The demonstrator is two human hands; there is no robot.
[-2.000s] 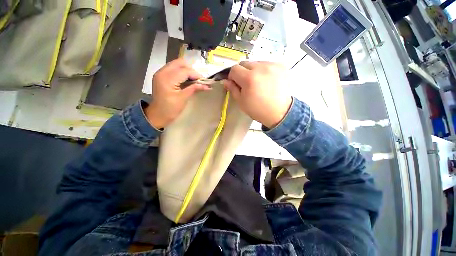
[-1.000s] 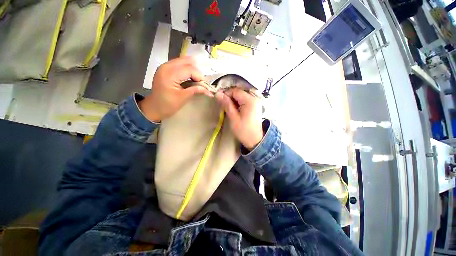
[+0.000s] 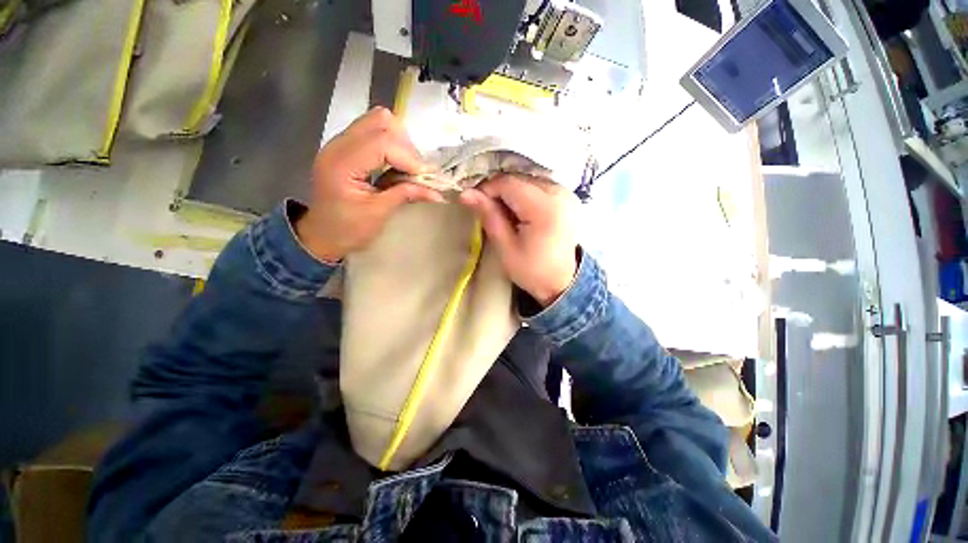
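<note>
The beige bag body [image 3: 409, 308] hangs from both hands over the dark apron [image 3: 499, 424], with a yellow binding line [image 3: 444, 323] down it. My left hand [image 3: 359, 189] pinches its top edge from the left. My right hand [image 3: 531, 231] pinches the same edge just right of it, near the top of the yellow line. The fingertips of both hands nearly meet. A grey-brown inner edge [image 3: 494, 159] shows above the fingers; the opening gapes a little. What lies between the fingertips is too small to tell.
The sewing machine head [image 3: 467, 37] and yellow clamp frame [image 3: 510, 93] stand just beyond the hands. The control tablet [image 3: 762, 62] is at the upper right, its cable running to small dark snips [image 3: 585, 182]. Beige pieces [image 3: 64, 85] lie at the left on the white table [image 3: 96, 217].
My right hand has moved down from the top edge and pinches it closer to the yellow line. The bag's opening shows more. The machine and tablet sit higher and further right in view.
</note>
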